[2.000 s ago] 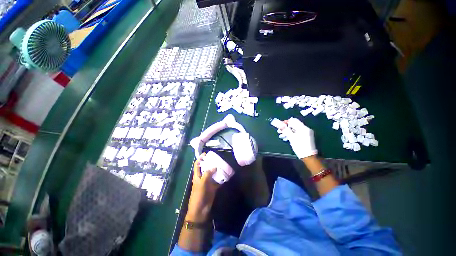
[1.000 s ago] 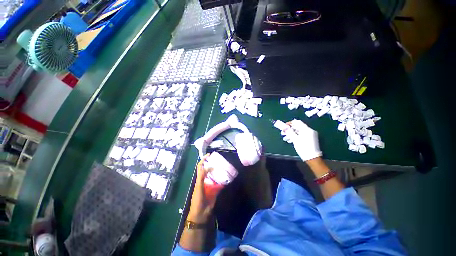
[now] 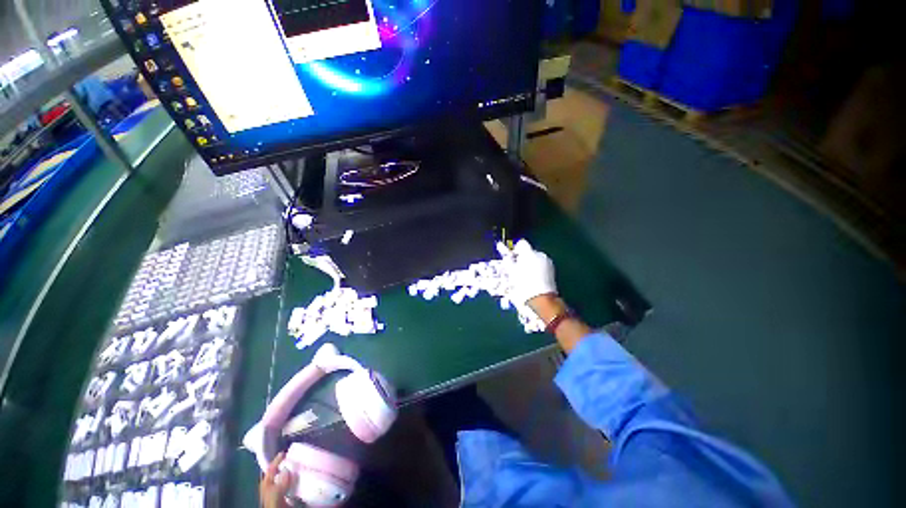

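My left hand [image 3: 275,484], cut off by the bottom edge, grips one cup of the pale pink and white headphones [image 3: 365,405] at the bench's front left. The curved headband arches up with small pointed ears. My right hand [image 3: 527,273], in a white glove, is at the right end of a heap of small white dongles [image 3: 467,282], in front of the PC case. Whether it holds anything is hidden. A second heap of white dongles [image 3: 335,316] lies behind the headphones.
A large monitor [image 3: 348,69] with windows open stands at the back over the black PC case [image 3: 427,223]. Clear trays of white pieces [image 3: 154,372] run along the left. Blue bins [image 3: 715,60] stand on a pallet at the far right, beyond the floor.
The view has lifted and turned right, bringing the monitor in. My right hand has moved from the bench front to the right heap's end. My left hand still holds the headphones.
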